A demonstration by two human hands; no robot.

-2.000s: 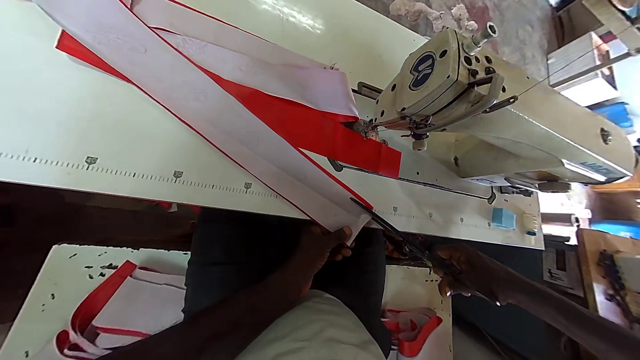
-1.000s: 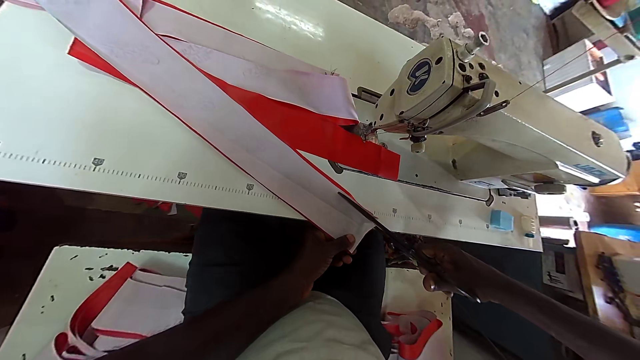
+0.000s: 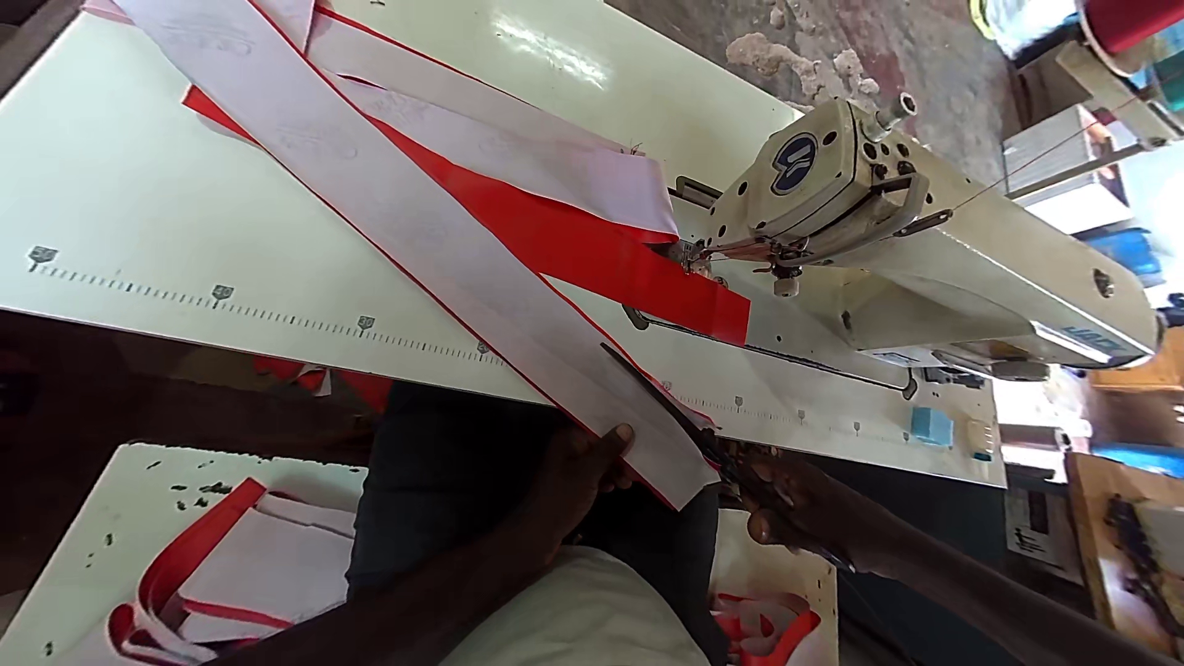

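My left hand (image 3: 585,462) pinches the lower edge of a long white fabric strip with red edging (image 3: 444,250), close to its near end. My right hand (image 3: 786,499) is closed around the handles of dark scissors (image 3: 661,398), whose blades lie at the strip's right edge and point up and left. The strip runs diagonally across the sewing table. Under it, a red fabric strip (image 3: 573,245) reaches to the needle area of an industrial sewing machine (image 3: 888,222). Another white strip (image 3: 518,153) lies behind.
A ruler scale (image 3: 291,319) runs along the front edge of the sewing table (image 3: 139,203). A blue block (image 3: 931,425) sits at its right end. Folded red and white fabric (image 3: 268,564) rests on a lower surface at left, with more fabric (image 3: 763,624) at lower right.
The near end of the white strip now shows below the scissors, between my hands. The blades reach farther up and left over the strip's right edge. My left hand still holds the strip.
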